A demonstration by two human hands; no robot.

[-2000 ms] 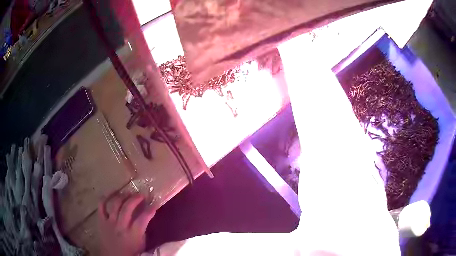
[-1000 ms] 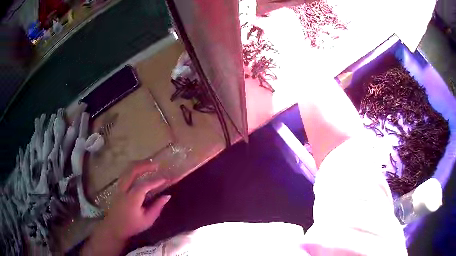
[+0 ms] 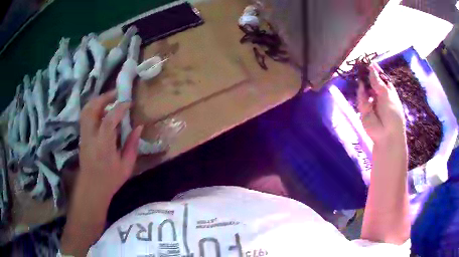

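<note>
Pale grey moulded legs lie in a dense row on the brown cardboard at the left. My left hand [image 3: 108, 138] has its fingers around one leg [image 3: 127, 75] at the right end of the row; its foot end lies by my thumb. My right hand [image 3: 382, 110] is raised at the near side of the strap bin and holds a tangled clump of thin dark straps [image 3: 365, 68] at its fingertips. A small white dish [image 3: 150, 67] sits beside the held leg. A strap pile [image 3: 264, 42] lies further right on the cardboard.
A dark flat slab [image 3: 163, 22] lies behind the dish. A crumpled white scrap [image 3: 249, 16] is by the strap pile. An upright brownish panel [image 3: 337, 35] stands at the bench's right end. The blue-white bin [image 3: 435, 90] at right holds dark straps.
My left hand has moved from the cardboard's front edge onto a leg. My right hand, not clearly seen in the glare before, now shows with a clump of straps. The view has shifted.
</note>
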